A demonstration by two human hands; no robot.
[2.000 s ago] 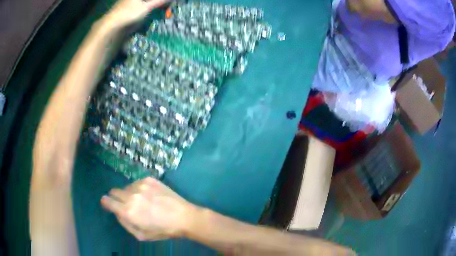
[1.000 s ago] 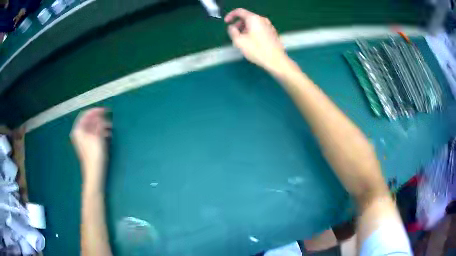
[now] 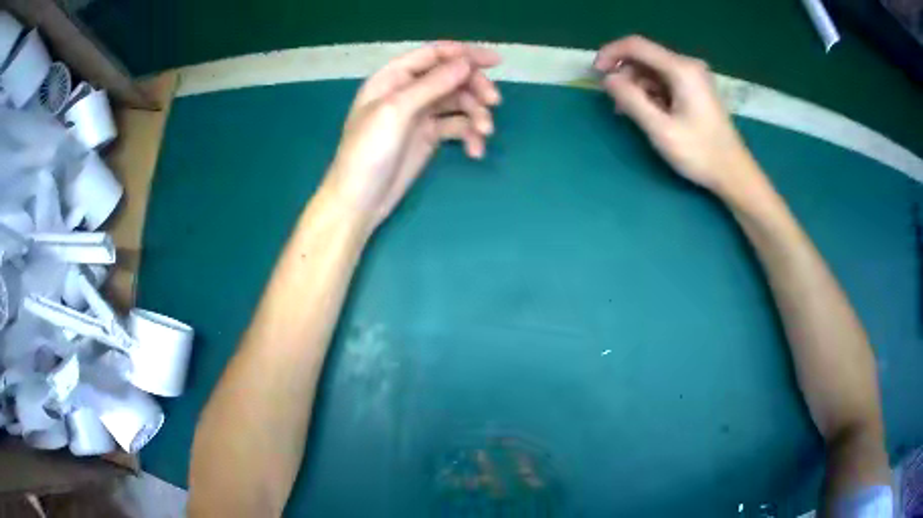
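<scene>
My left hand is over the far edge of the green bench, with its fingers apart and nothing seen in it. My right hand is to its right at the pale edge strip. Its thumb and fingers are curled towards each other, and whether something small is between the fingertips cannot be told. Both hands are bare. No tool or circuit board shows near them.
White round fan housings lie piled at the left, in and beside a box with a brown edge. The dark green conveyor runs along the far side. A thin white piece lies on it at the upper right.
The view has swung left, so the board strips are out of the picture and the fan pile shows more. My left hand has moved up to the edge strip, nearer my right hand.
</scene>
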